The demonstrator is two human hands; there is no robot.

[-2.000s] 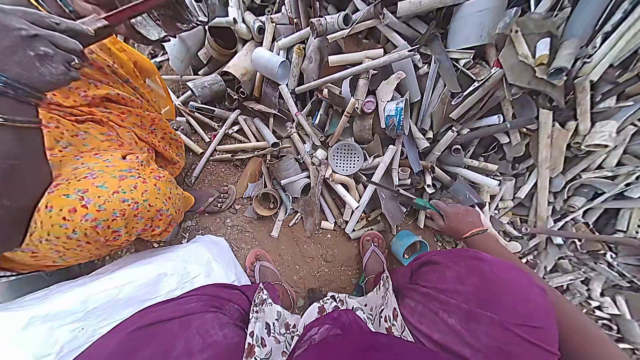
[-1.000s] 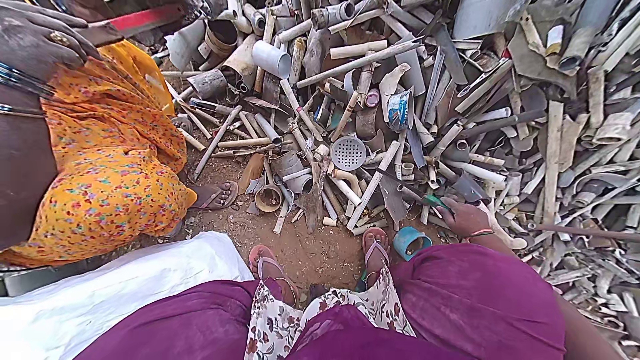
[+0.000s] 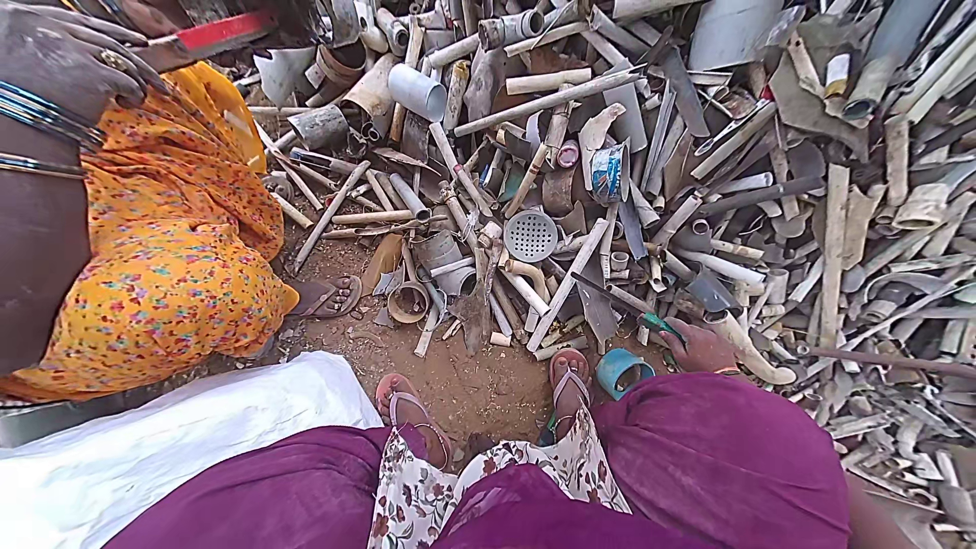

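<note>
My right hand, beside my right knee, is closed around the green handle of a saw-like tool. Its dark, narrow blade points up and left across broken plastic pipe pieces. Just below the handle lies a blue pipe ring, near my right foot. A round perforated drain cover rests in the heap ahead, left of the blade's tip. Close to it are a long pale strip and a pipe piece with a blue label. My left hand is out of the frame.
At the left a co-worker in orange flowered cloth holds a red-edged tool. A white sack or sheet lies by my left leg. Pipe scrap spreads across the front and right. A thin rod extends at the right edge.
The co-worker's hand and red-edged tool have shifted slightly. My right hand stays beside my knee with the green-handled tool.
</note>
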